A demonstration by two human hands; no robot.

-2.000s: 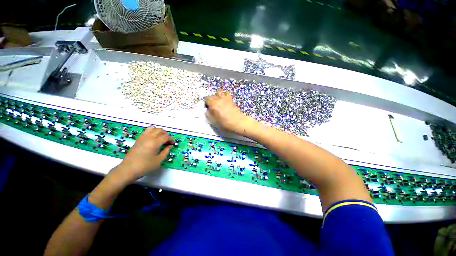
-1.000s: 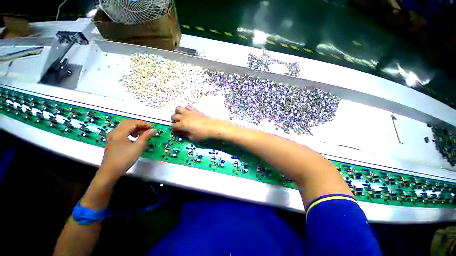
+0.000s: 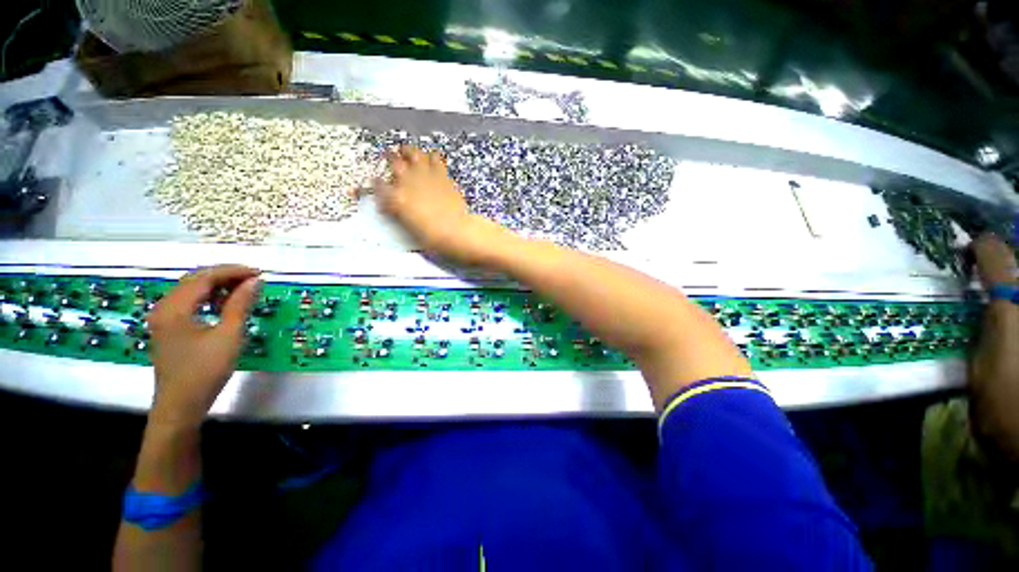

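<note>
A long strip of green circuit boards [image 3: 391, 324], crowded with small parts, runs along the near bench edge. My left hand [image 3: 201, 330] is bare, with a blue wrist strap, over the boards at left. Its thumb and index fingertips are close together; whether a part is between them is too small to tell. My right hand [image 3: 419, 201] reaches to where the cream component heap [image 3: 257, 173] meets the silver component heap [image 3: 559, 184]. Its fingers are bent at the parts; whether they hold any is unclear.
A white fan [image 3: 156, 17] and a cardboard box [image 3: 196, 56] stand behind the bench at left. A metal bracket [image 3: 28, 168] is at far left. A small silver pile [image 3: 520, 101] lies on the back ledge. Another person's hand [image 3: 992, 259] is by a dark component heap [image 3: 922, 229].
The view has shifted and levelled. My right hand has moved from the boards back to the heaps. My left hand stays over the boards. Another person's hand has come into view at right.
</note>
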